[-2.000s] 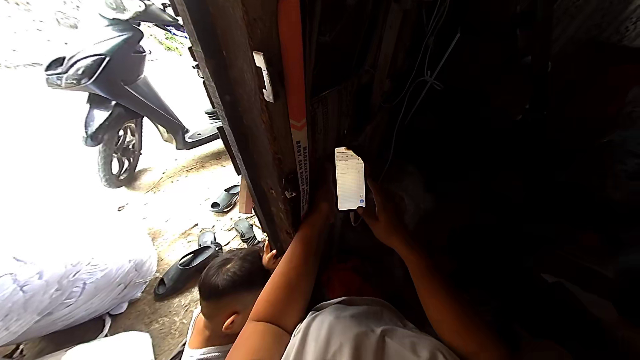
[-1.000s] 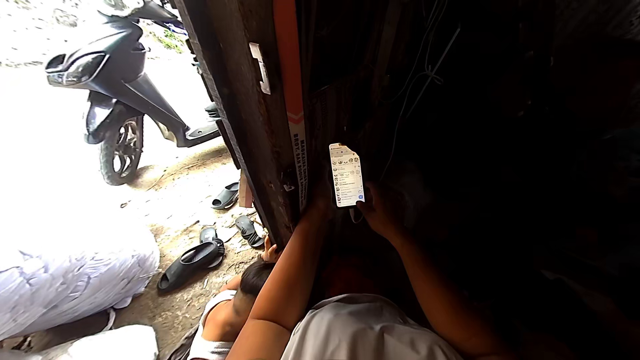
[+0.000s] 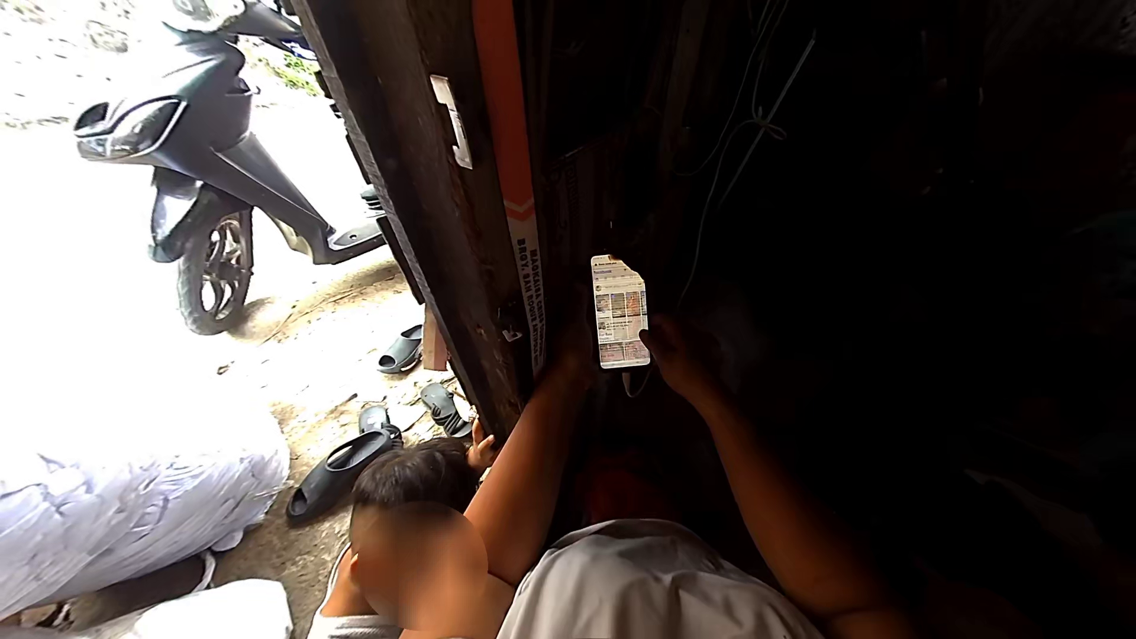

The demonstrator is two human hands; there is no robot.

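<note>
A lit smartphone (image 3: 621, 312) stands out against the dark, upright in front of me, with a pale cable hanging from its lower end. My left hand (image 3: 572, 351) is at the phone's left side and holds it, though its fingers are mostly lost in shadow. My right hand (image 3: 682, 353) is at the phone's lower right, its thumb on the screen's edge; the other fingers are too dark to make out.
At my lower left a person (image 3: 417, 484) is close to my left arm, one hand at the wooden door frame (image 3: 390, 177). Outside stand a motor scooter (image 3: 213, 142), dark slip-on sandals (image 3: 342, 470) and a white sack-like bundle (image 3: 160, 506). Thin wires (image 3: 754, 124) hang at the upper right.
The phone's screen shows different content. The person beside me has raised and turned their head, after being lower and partly behind my left arm a second ago.
</note>
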